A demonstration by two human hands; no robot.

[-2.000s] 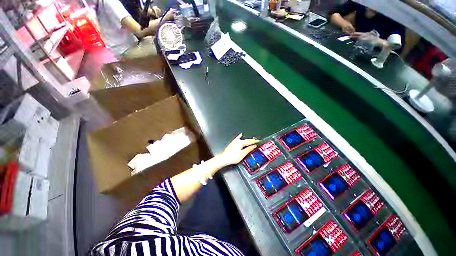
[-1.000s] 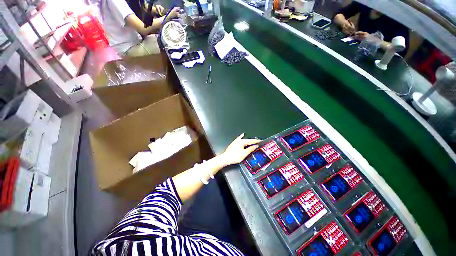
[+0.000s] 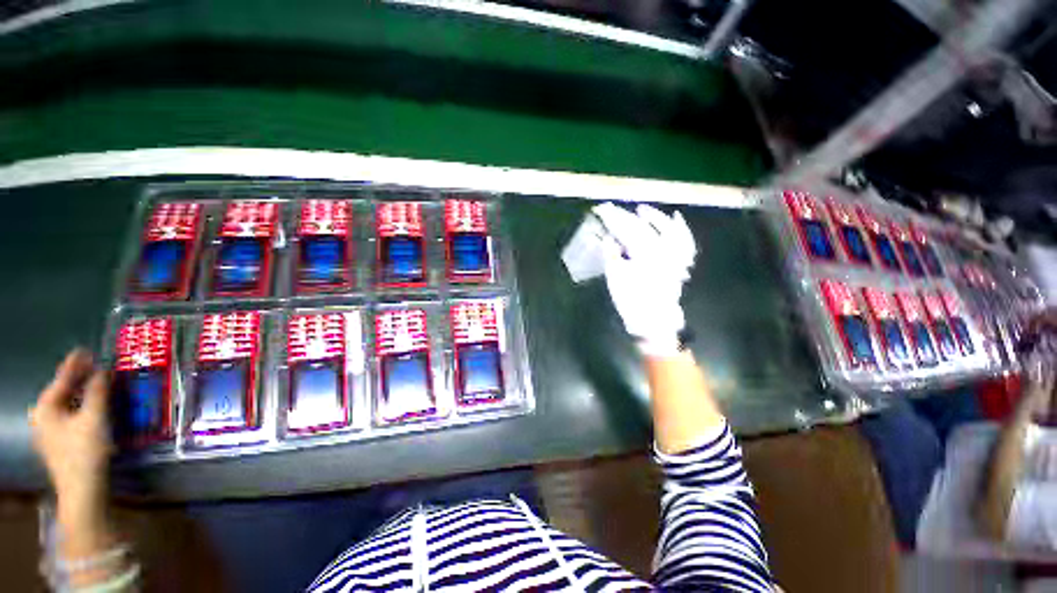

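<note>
A clear plastic tray (image 3: 278, 304) holds red keypad phones or housings (image 3: 319, 376) in two rows, with red-and-white keypad ends up and blue-black screens down. Some screens glare white. My bare left hand (image 3: 77, 431) is at the tray's lower left edge, fingers bent; whether it grips the edge is unclear. My right hand (image 3: 651, 276), in a white glove, is right of the tray, above the bench. Its fingers close on a small whitish, silvery thing (image 3: 585, 251), perhaps a bottle or cloth, partly hidden by the glove.
More clear trays with red phones (image 3: 887, 243) lie at the right on the dark green bench (image 3: 568, 371). Beyond a white rail (image 3: 556, 182) runs the green conveyor belt (image 3: 487, 116). Another person's arm (image 3: 1011, 463) shows at the far right. Brown cardboard (image 3: 800, 498) is below the bench edge.
The view has swung right, so the tray now lies lengthwise across it. My gloved right hand and the trays at the right have come into view. The cardboard boxes at left are out of view.
</note>
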